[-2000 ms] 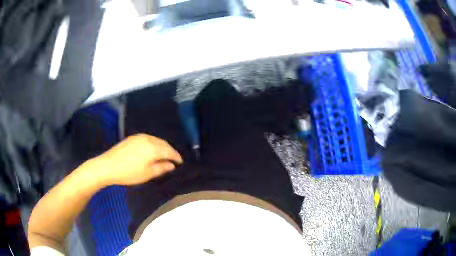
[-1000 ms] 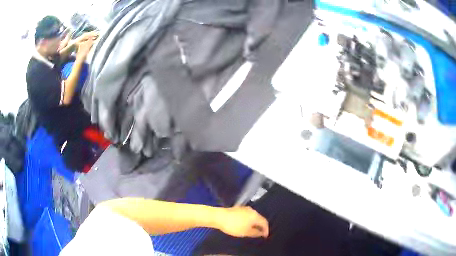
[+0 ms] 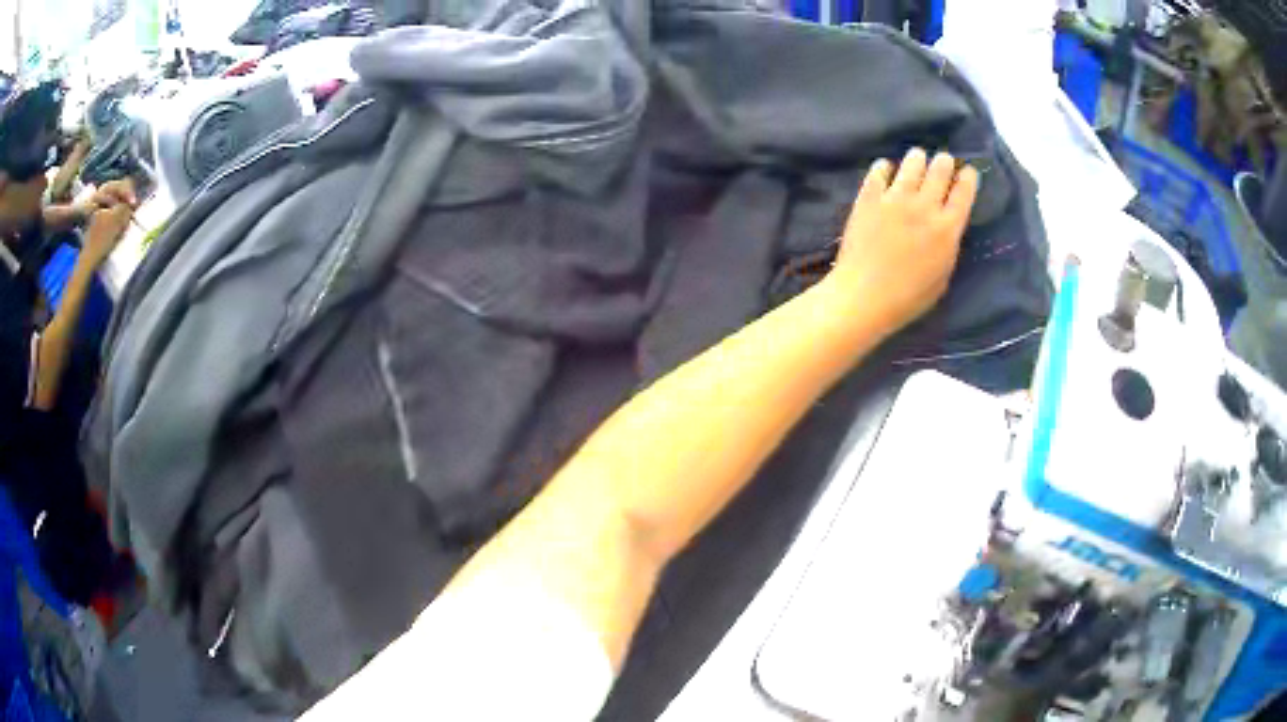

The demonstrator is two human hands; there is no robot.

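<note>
A large heap of dark grey garments (image 3: 522, 282) fills the middle and left of the view, with pale stitched lines on some folds. My left hand (image 3: 910, 233) lies on the heap's far right part, back of the hand up and fingertips curled down onto the cloth. Whether the fingers pinch any cloth cannot be told. My right hand is not in view. The white overlock machine (image 3: 1115, 466) with a blue stripe and "JACK" lettering stands at the right, partly cut off by the frame.
The white machine table (image 3: 882, 564) shows between heap and machine. Thin loose threads run from the heap toward the machine. Another person's arm (image 3: 71, 282) shows at the far left. Blue crates (image 3: 1179, 212) stand at the upper right.
The view has swung up toward the garment heap. My left hand has moved from near my lap, below the table edge, forward onto the heap's far right part.
</note>
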